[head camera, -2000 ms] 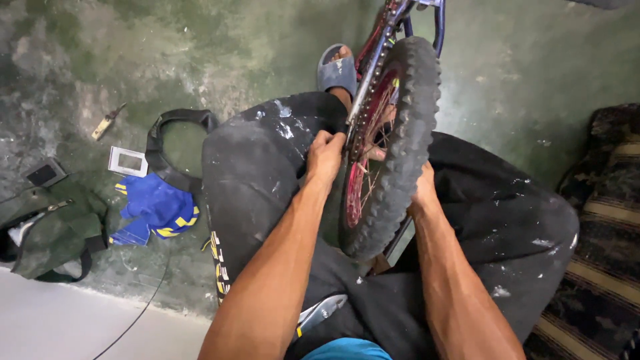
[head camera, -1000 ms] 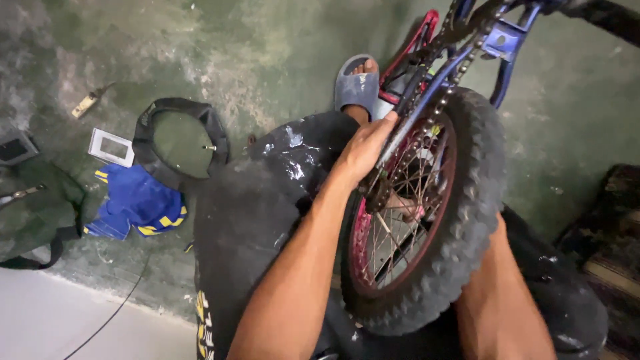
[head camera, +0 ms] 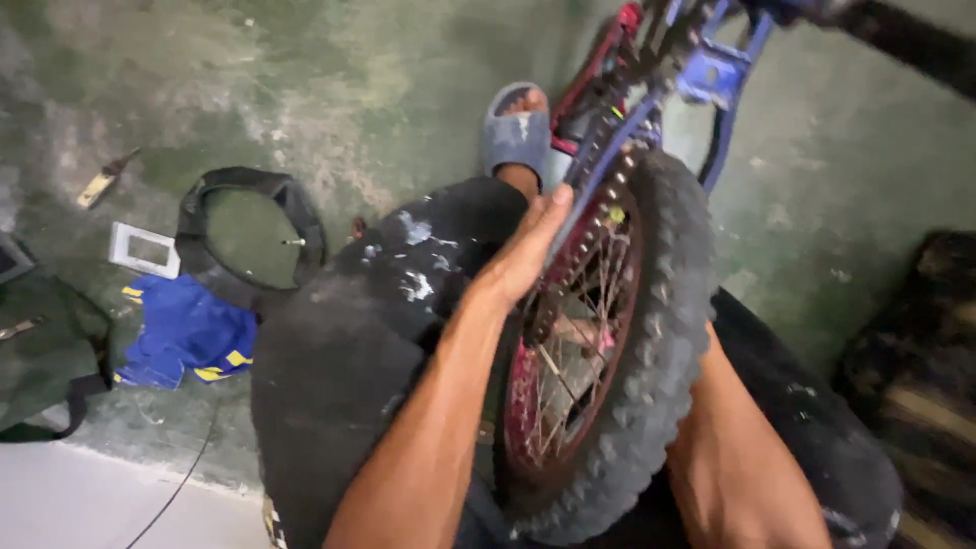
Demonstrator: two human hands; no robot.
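A bicycle wheel with a knobby tire (head camera: 663,328) and a red rim stands tilted between my legs, under the blue bicycle frame (head camera: 713,72). The chain (head camera: 602,221) runs along its left side. My left hand (head camera: 534,240) lies along the frame tube beside the chain, its thumb and fingers partly hidden, so its grip is unclear. My right forearm passes behind the tire; a little of my right hand (head camera: 583,332) shows blurred through the spokes, near the hub, and its hold cannot be made out.
On the green floor at left lie an inner tube (head camera: 202,252), a blue cloth (head camera: 187,324) with yellow marks, a small white frame (head camera: 145,250), a small tool (head camera: 107,181) and a dark green bag (head camera: 46,343). A striped cushion-like item (head camera: 915,381) is at right.
The wheel and bicycle frame fill more of the view, and more of the spokes shows. My left hand has moved up along the wheel's left side since the earliest frame. The view has shifted.
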